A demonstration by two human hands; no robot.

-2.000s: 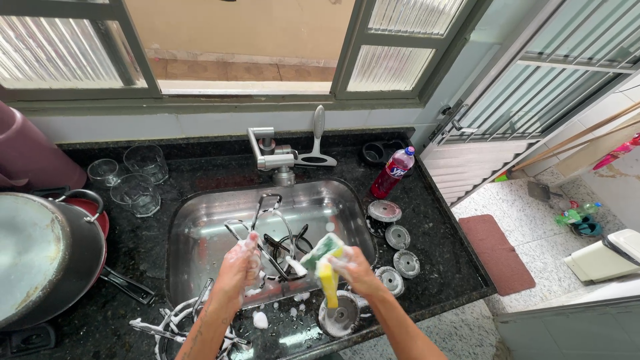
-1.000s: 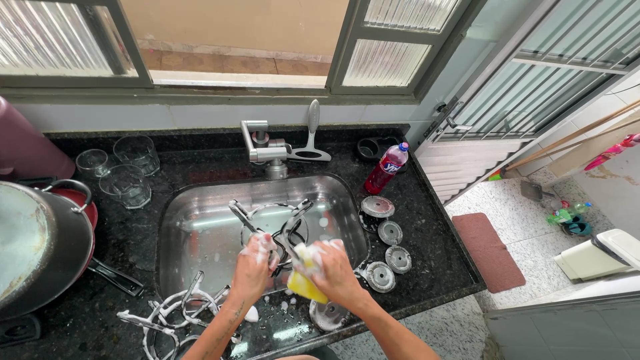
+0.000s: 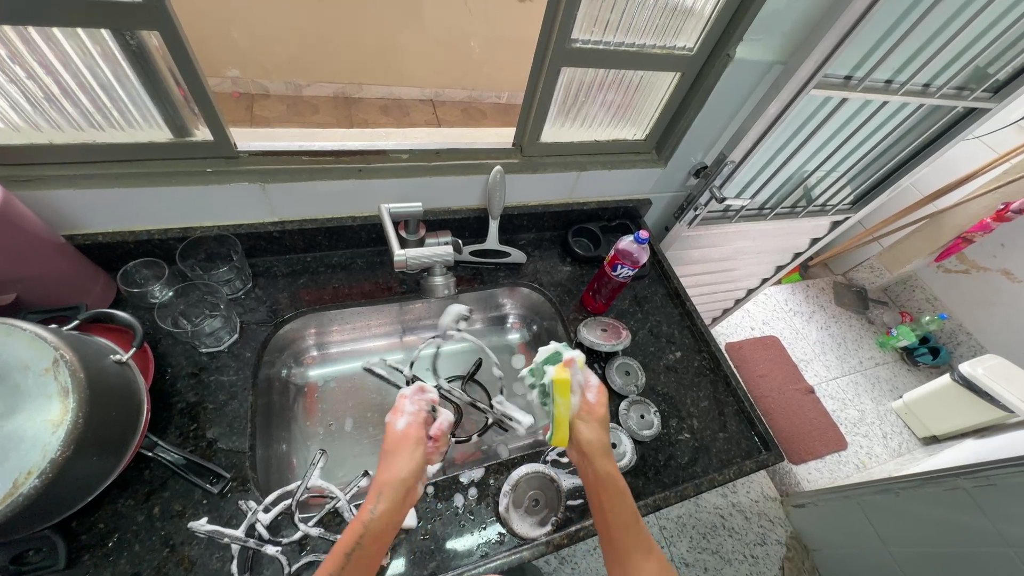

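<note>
My left hand, covered in suds, grips a soapy metal stove grate above the stainless steel sink. Another dark grate lies in the sink beneath it. My right hand holds a yellow and green sponge thick with foam, at the sink's right edge and apart from the grate. More foamy grates sit on the counter at the front left of the sink. Several round burner parts stand along the right side and front of the sink.
A faucet rises behind the sink. A bottle of red detergent stands at the back right. Drinking glasses, a large pot and a pan handle are on the left. The granite counter ends at the right.
My right hand with the sponge has moved right, away from the grate, since one second ago. My left hand still holds the grate, which is now turned differently.
</note>
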